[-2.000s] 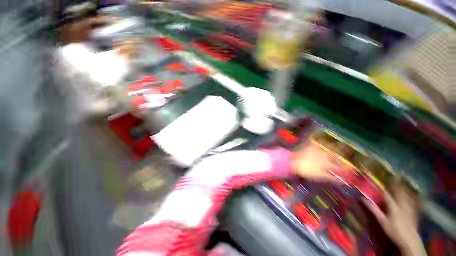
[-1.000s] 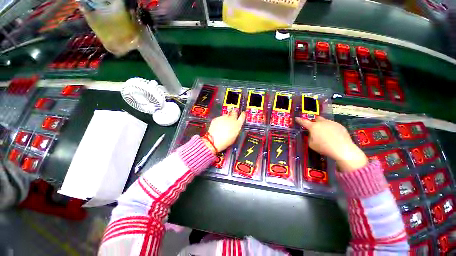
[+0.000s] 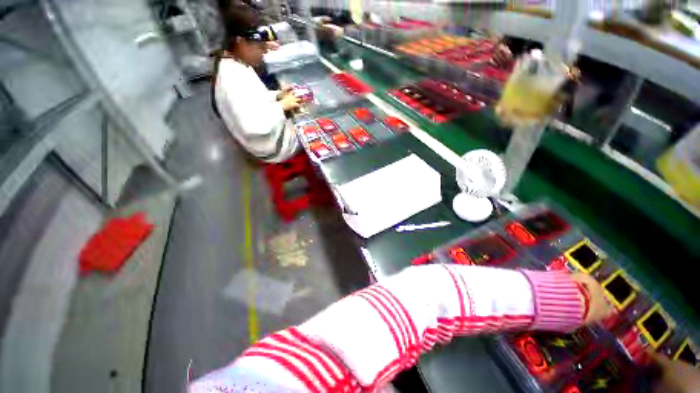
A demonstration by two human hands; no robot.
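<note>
The clear phone tray [image 3: 506, 355] lies on the bench at the lower right, cut off by the picture's edge. Several phones stand front up along its far row, with yellow frames and dark screens [image 3: 585, 255]. Other phones lie back up with black batteries [image 3: 491, 251]. My left hand [image 3: 597, 298] is over the tray beside the front-up phones; its fingers are blurred and partly hidden, so its grip is unclear. My right hand [image 3: 675, 376] is a blurred, cut-off patch over the tray at the lower right corner.
A white box or paper stack [image 3: 393, 193], a pen [image 3: 423, 226] and a small white fan [image 3: 481, 173] are left of the tray. Another worker [image 3: 249, 107] sits farther along the bench by more phone trays [image 3: 349, 130]. A green conveyor [image 3: 568, 165] runs behind.
The view has swung left, bringing the floor and the other worker into sight. The tray and both hands now appear at the lower right, with the right hand mostly cut off. Screens remain dark.
</note>
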